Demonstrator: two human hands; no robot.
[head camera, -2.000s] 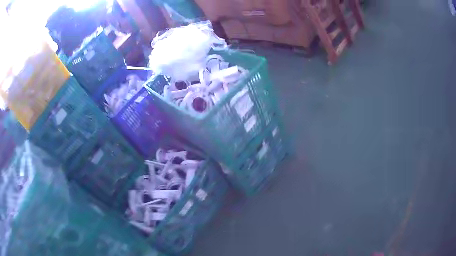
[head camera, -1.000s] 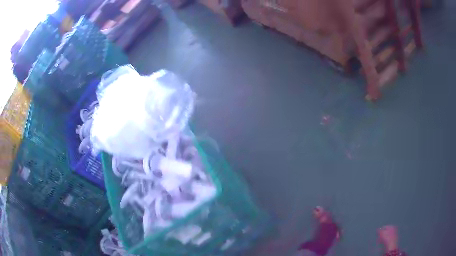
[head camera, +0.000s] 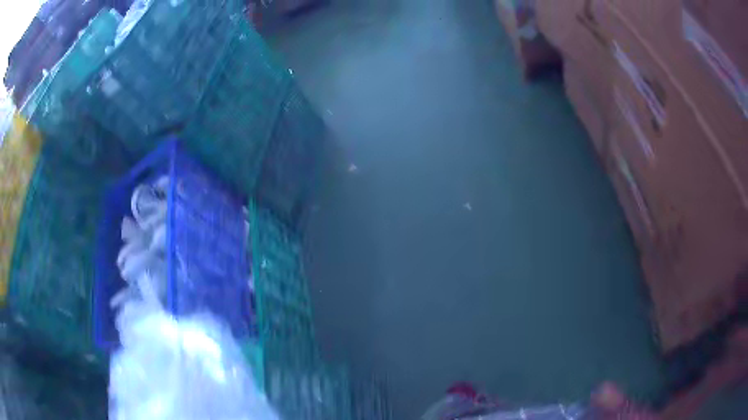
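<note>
A blue slotted crate (head camera: 209, 246) holding white curved parts (head camera: 148, 234) stands at the left. A bright, whitish plastic-like bundle (head camera: 184, 369) covers its near end at the bottom left. Green mesh crates (head camera: 238, 115) stand behind and around it. At the bottom edge, a blurred dark red shape (head camera: 463, 390) and a blurred pinkish shape (head camera: 608, 397) show with grey checked cloth between them. I cannot tell if either is one of my hands. No grip on anything is visible.
Large brown cartons (head camera: 656, 148) stand along the right side. Green floor (head camera: 459, 230) runs between them and the crates, with small pale scraps on it. A yellow crate (head camera: 18, 189) is at the far left edge.
The view has moved forward along the crates. The blue crate is nearer, the white bundle is lower in view, and the cartons fill the right. The reddish wooden frame has left the view.
</note>
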